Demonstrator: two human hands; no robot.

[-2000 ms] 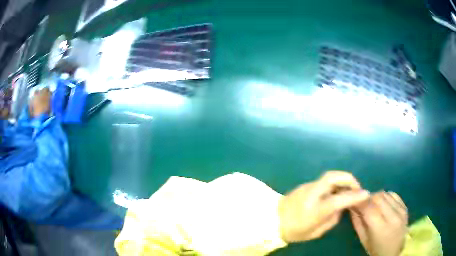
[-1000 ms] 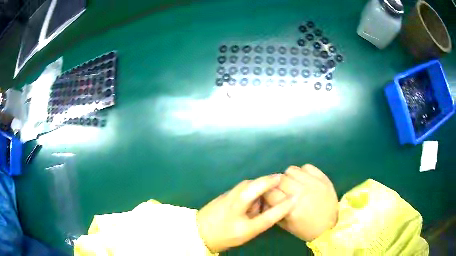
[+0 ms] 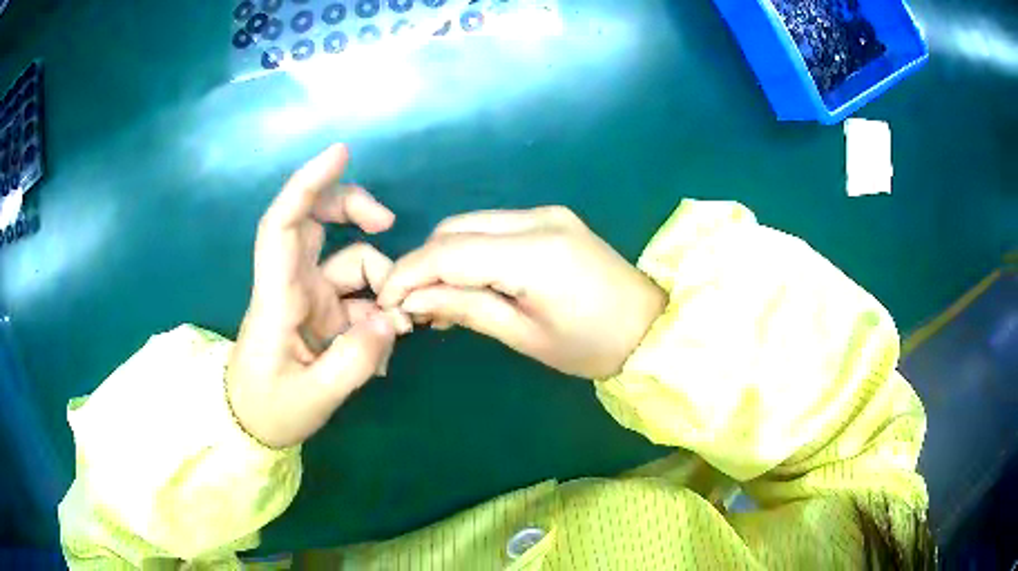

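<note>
My left hand [image 3: 301, 312] is left of the middle in the head view, palm partly turned up, with its index finger stretched out and its other fingers bent. My right hand [image 3: 536, 284] comes from the right, and its thumb and fingertips meet the thumb and fingertips of my left hand. A tiny pale edge shows where the fingertips meet, but I cannot tell whether it is a thing or skin. No tablet is in view. Both hands are bare above the green bench [image 3: 447, 446], in yellow sleeves.
A blue bin [image 3: 781, 84] of small dark pieces stands at the upper right, with a white square [image 3: 868, 157] below it. A clear sheet with black rings [image 3: 335, 42] lies at the top left. A darker ring sheet [image 3: 19, 134] is cut off at the left edge.
The view has shifted, so the bin and ring sheet sit higher and further left. My hands were clasped together; now my left index finger is stretched out and only the fingertips meet.
</note>
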